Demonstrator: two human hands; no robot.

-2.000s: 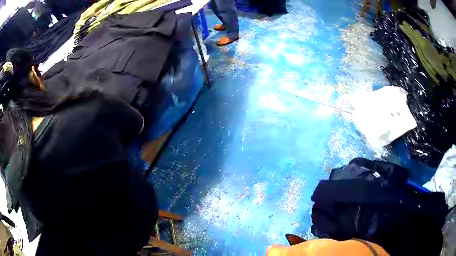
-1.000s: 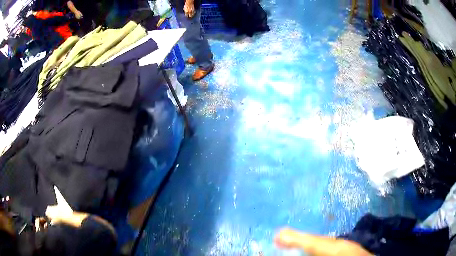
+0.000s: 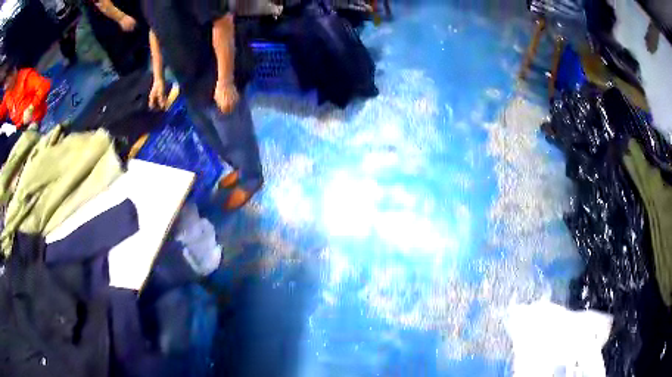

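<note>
Neither of my hands is in view. Dark grey garments [image 3: 51,316] lie on the table at the lower left, cut off by the picture's edge. A folded dark navy piece [image 3: 92,232] lies across the white table top [image 3: 158,213]. Olive-khaki garments [image 3: 66,177] are heaped at the table's far left. A white bag or sheet [image 3: 560,339] lies on the floor at the lower right, cut off by the bottom edge.
A person in dark clothes [image 3: 195,66] stands beyond the table, near a blue crate [image 3: 269,62] and a dark garment heap [image 3: 331,59]. Glossy black plastic sheeting [image 3: 604,213] runs along the right. A worker in red [image 3: 26,96] is at far left.
The view has moved forward along the floor. The blurred hand or forearm at the bottom edge, likely my right, has left view. The seated worker and the navy heap have also left view.
</note>
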